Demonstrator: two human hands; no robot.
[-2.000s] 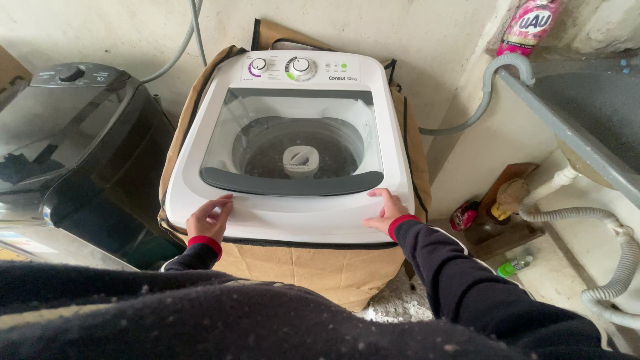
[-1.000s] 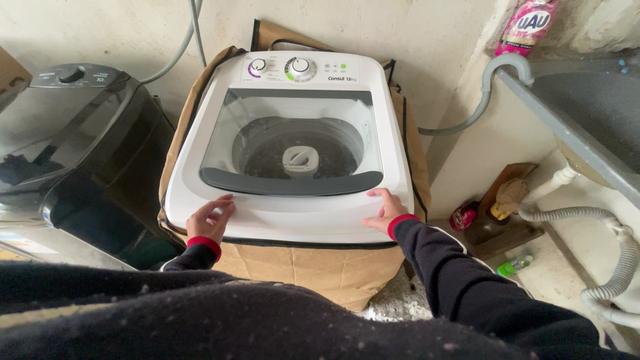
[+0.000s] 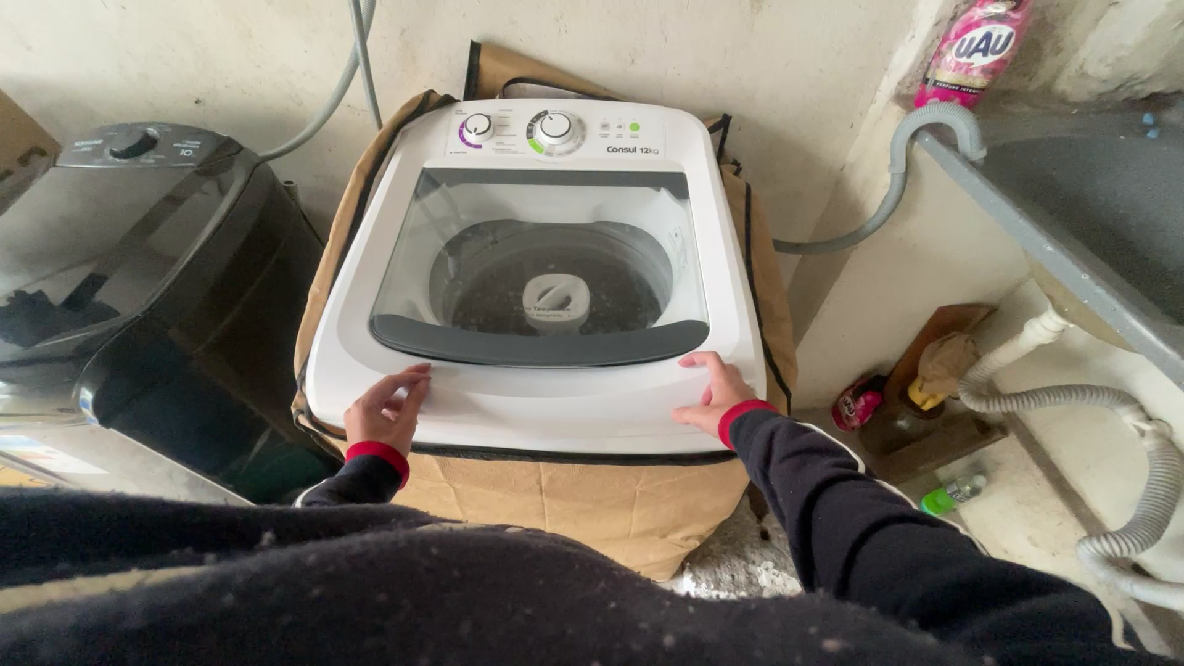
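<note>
A white Consul top-load washing machine [image 3: 546,412] stands in front of me, its glass lid [image 3: 541,347] down and the drum showing through it. My left hand [image 3: 388,407] is at the machine's front left edge, fingers bent toward the thumb, holding nothing. At the front right, just below the lid's dark grip strip, my right hand [image 3: 714,396] rests with thumb and fingers apart, also empty. Two knobs, one a larger dial [image 3: 555,128], and a green light sit on the rear panel. A tan fabric cover [image 3: 573,499] wraps the machine's sides and front.
A black appliance with a knob [image 3: 139,231] stands at the left. On the right is a grey sink [image 3: 1064,254] with a grey hose [image 3: 865,227] hooked over its rim and a pink bottle [image 3: 976,51] behind. Below it are a corrugated drain pipe [image 3: 1152,481], bottles and a green-capped bottle [image 3: 948,495].
</note>
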